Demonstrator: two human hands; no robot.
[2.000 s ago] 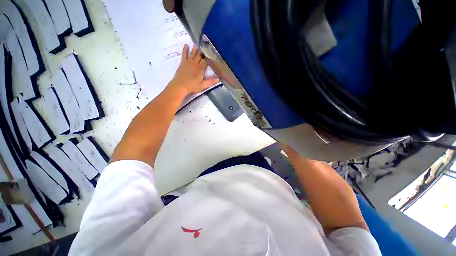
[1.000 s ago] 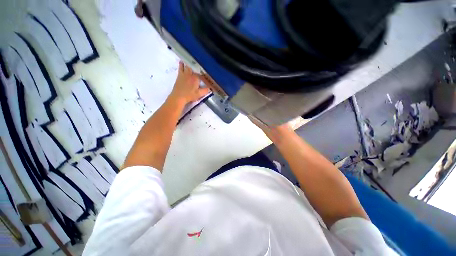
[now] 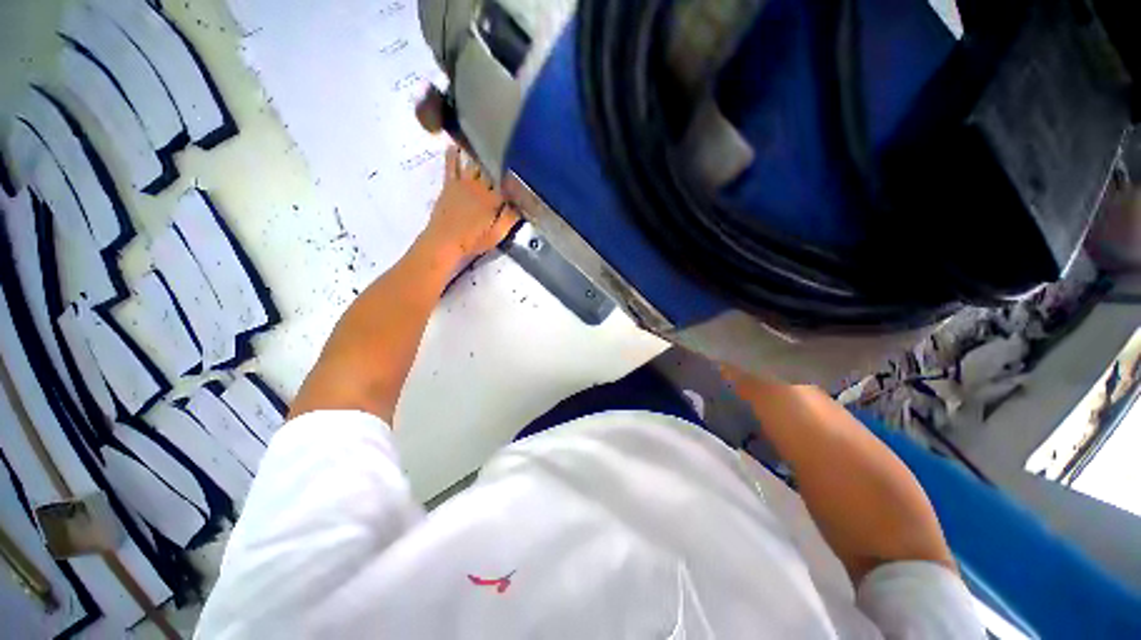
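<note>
The blue and silver motor of the cutting machine (image 3: 701,188), with thick black cable coiled on it, fills the upper right and hides the knife. Part of its grey base plate (image 3: 559,278) shows on the table below the motor's left edge. My left hand (image 3: 473,206) lies spread on the white paper marker (image 3: 357,113) beside the machine, its fingertips partly behind the motor. The dark edge of the fabric lay shows under this hand. My right forearm reaches up under the motor; my right hand is hidden behind it.
Bundles of cut pieces (image 3: 213,281) with dark edges lie on the left of the white table (image 3: 482,375). A brown stick with a small block (image 3: 78,525) lies at the lower left. Fabric waste (image 3: 932,400) lies at the right, beside something blue (image 3: 1001,525).
The view and motor shifted over the last two seconds. The motor swung left, then back right, covering my right hand again. My left hand stays on the paper, its fingers now closer together.
</note>
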